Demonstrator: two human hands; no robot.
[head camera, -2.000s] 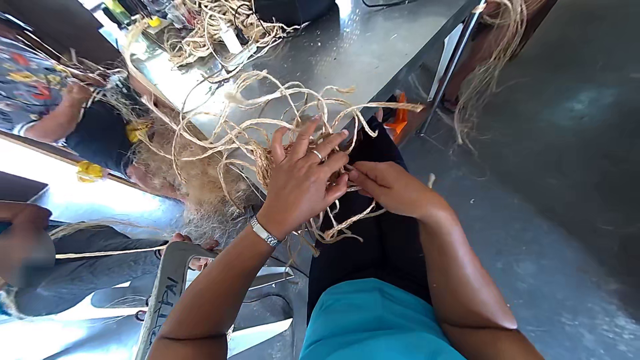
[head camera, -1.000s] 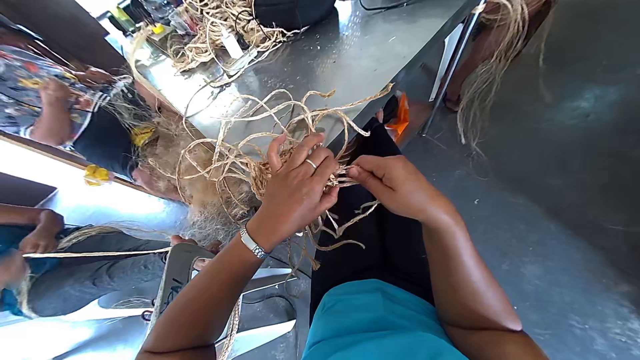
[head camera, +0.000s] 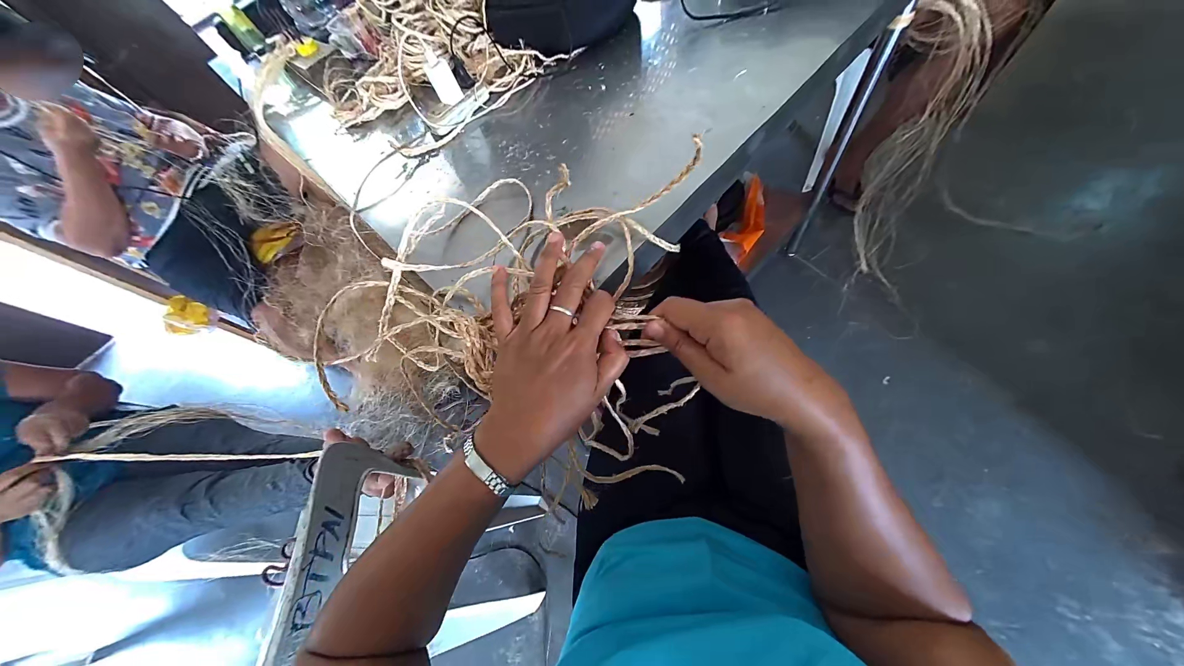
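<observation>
Above my lap lies a bundle of braided natural-fibre cords (head camera: 435, 333), its loose ends curling over the metal table's corner. My left hand (head camera: 555, 351), with a ring and a metal watch band, presses on the bundle, fingers spread; its thumb and index fingertip meet near the cords. Several taut strands (head camera: 638, 335) run from beneath it to my right hand (head camera: 740, 356), which pinches them between thumb and index finger. More cord ends (head camera: 638, 425) hang below over my dark trousers. The part of the bundle under my left palm is hidden.
The metal table (head camera: 684, 102) carries a heap of cord (head camera: 407, 65), a white bottle (head camera: 442, 79) and a black object (head camera: 555, 20). A plastic chair back (head camera: 319, 546) stands lower left. Co-workers handle fibre at left; loose fibre (head camera: 934, 120) hangs at upper right.
My left hand stays on the bundle and my right hand stays beside it, while some cord ends have shifted. At lower left, a co-worker's hands have come into view on a strand.
</observation>
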